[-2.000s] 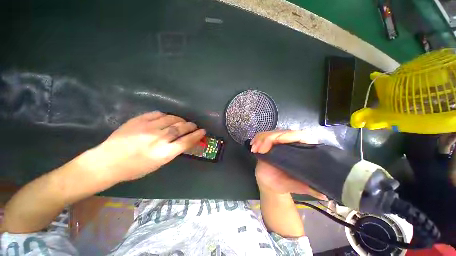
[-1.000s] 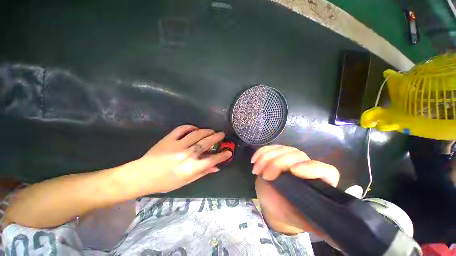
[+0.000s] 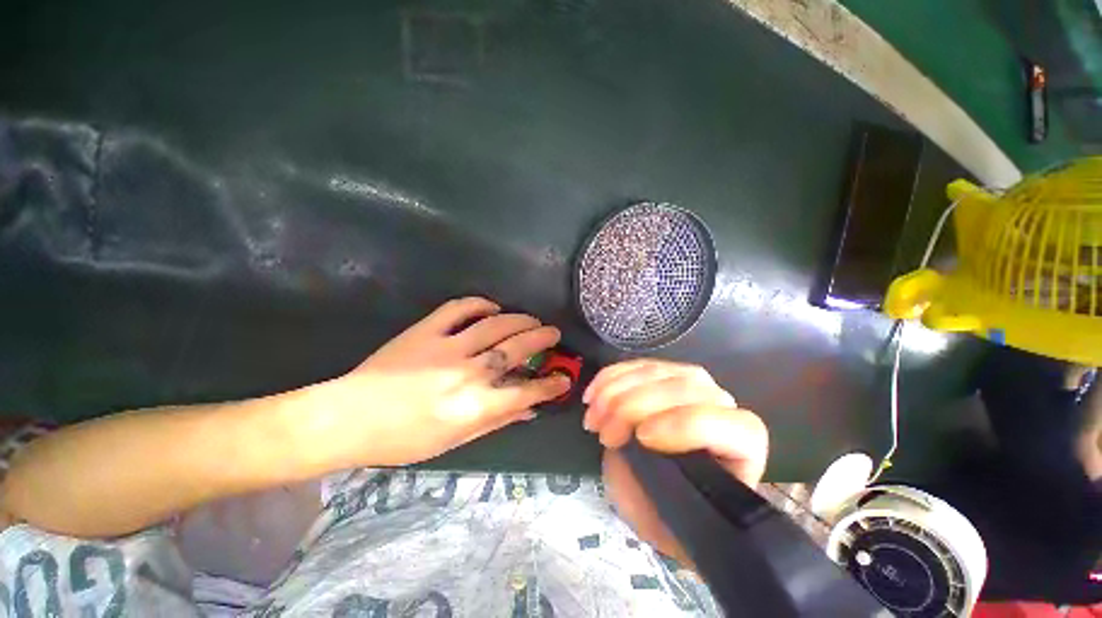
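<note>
My left hand (image 3: 453,380) lies over a small device unit (image 3: 562,372) on the bench mat and holds it; only its red end and a bit of green show past my fingertips. My right hand (image 3: 677,417) grips the black electric screwdriver (image 3: 755,543) just right of the unit. The tool's front end is hidden by my fingers, so I cannot tell whether it touches the unit. The round screw dish (image 3: 647,277) sits just beyond both hands, with many tiny screws heaped on its left side.
A black slab (image 3: 873,217) lies at the right, beside the yellow fan (image 3: 1045,260) with its white cord. A white round fan (image 3: 906,561) is below the bench edge. Beyond the pale edging (image 3: 894,85), a green conveyor (image 3: 967,48) carries another unit (image 3: 1036,103).
The green board end under my left hand is now mostly hidden, with a red part showing. My right hand and screwdriver have moved from the dish's rim to the unit, the tool now steeper.
</note>
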